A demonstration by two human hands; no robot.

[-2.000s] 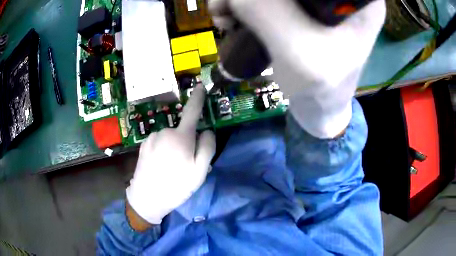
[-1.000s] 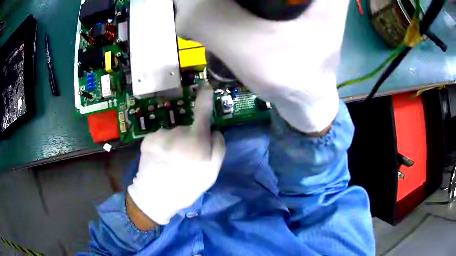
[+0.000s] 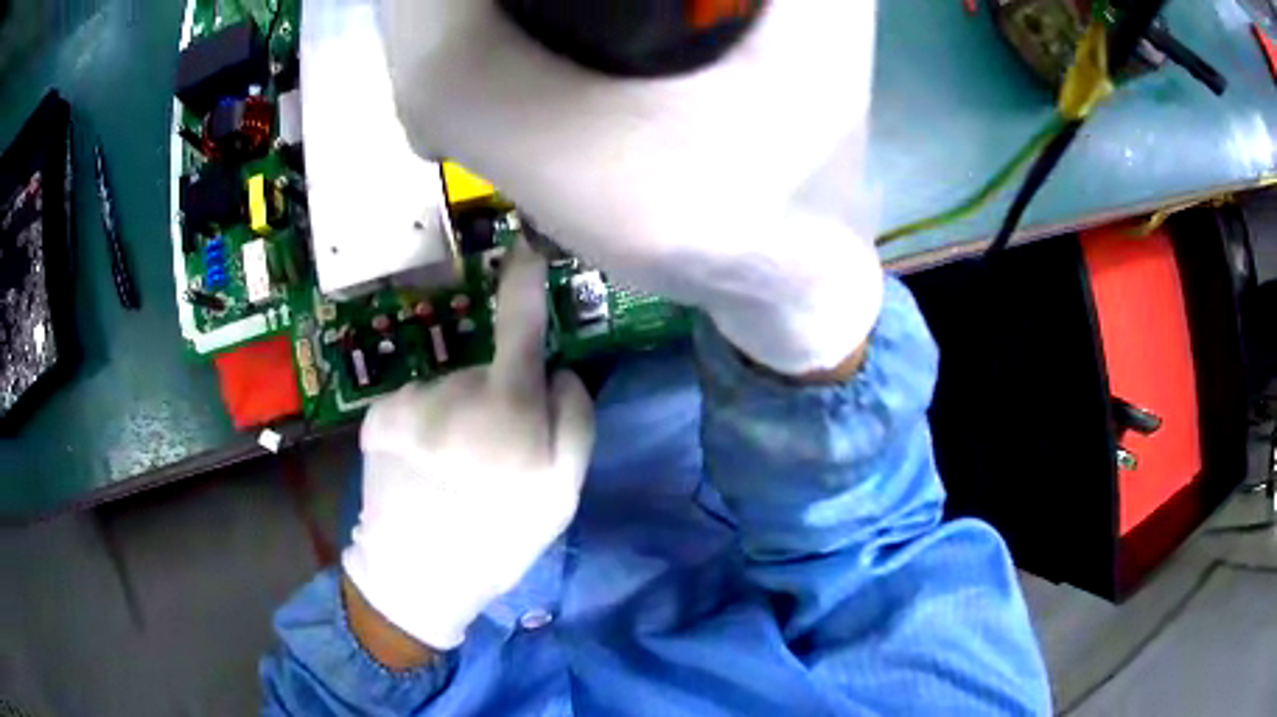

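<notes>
A green power circuit board (image 3: 406,336) lies at the bench's near edge, with a white-silver heatsink (image 3: 371,168) and a partly hidden yellow block (image 3: 468,184). My left hand (image 3: 476,448), in a white glove, has its index fingertip on the board beside the heatsink; I cannot tell whether it pinches anything. My right hand (image 3: 686,168), gloved, is above the board's right part. It is shut around the dark electric screwdriver (image 3: 630,25), whose end shows at the top edge. The screwdriver's tip and the contact point are hidden by my right hand.
A black parts tray (image 3: 35,266) and a thin dark stick (image 3: 116,231) lie at left. A red pad (image 3: 258,383) shows under the board's corner. A round tin (image 3: 1043,42) is at upper right, near a green-yellow wire (image 3: 980,196). A red-and-black box (image 3: 1148,364) stands at right.
The board and bench have shifted left in view. My right hand and the screwdriver have moved left over the board, covering more of the yellow blocks. My left fingertip stays at about the same board spot.
</notes>
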